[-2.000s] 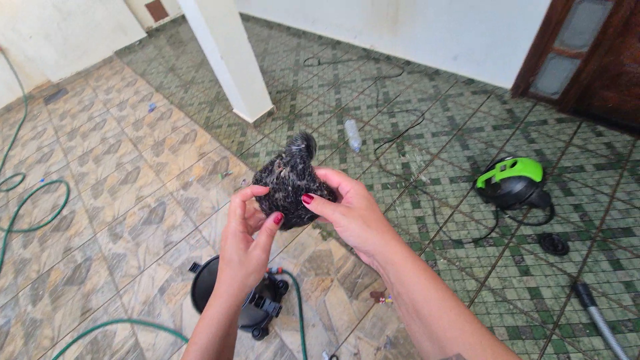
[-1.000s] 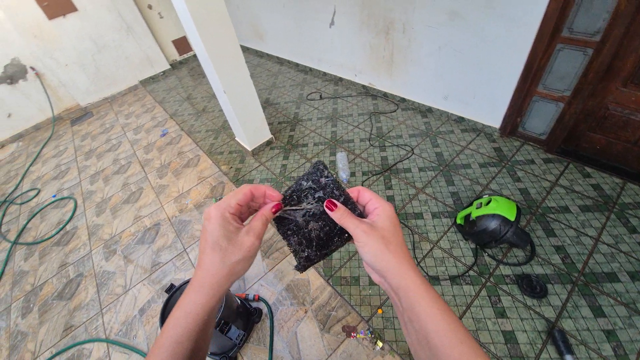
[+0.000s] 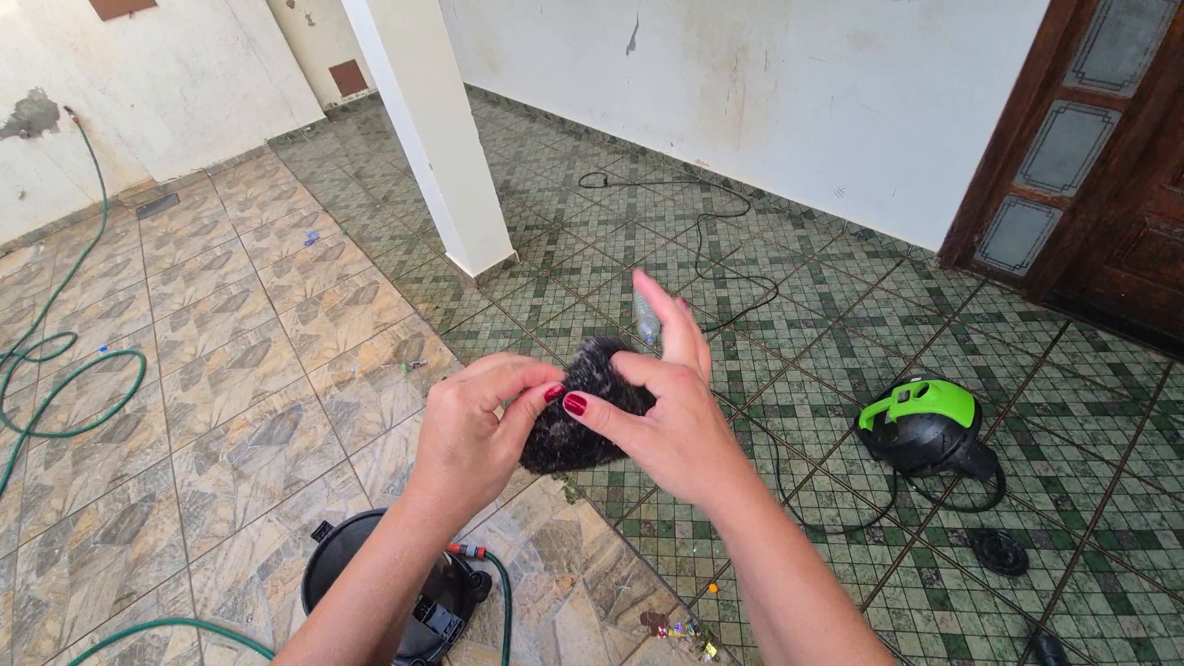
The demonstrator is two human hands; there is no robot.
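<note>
A black foam-like piece [image 3: 573, 444], covered with pale fibres, hangs between my two hands above the tiled floor. My left hand [image 3: 490, 421] pinches at its upper left edge, thumb against index finger. My right hand [image 3: 661, 398] is at its upper right, with the thumb near the left fingertips and the other fingers raised; whether it grips the piece is hard to tell. Below my left forearm stands a black vacuum canister tub [image 3: 342, 564]. A green and black vacuum motor head [image 3: 925, 425] rests on the green tiles to the right.
A green garden hose [image 3: 92, 351] curls along the left; its orange connector [image 3: 465, 550] lies by the tub. A black power cord [image 3: 731, 217], a clear plastic bottle [image 3: 646, 319], a round black part [image 3: 999, 552] and small litter [image 3: 675, 629] lie on the floor. A white pillar [image 3: 435, 139] stands ahead.
The black piece was spread flat between both hands one second ago and now looks bunched and lower. My right hand's fingers have lifted and spread.
</note>
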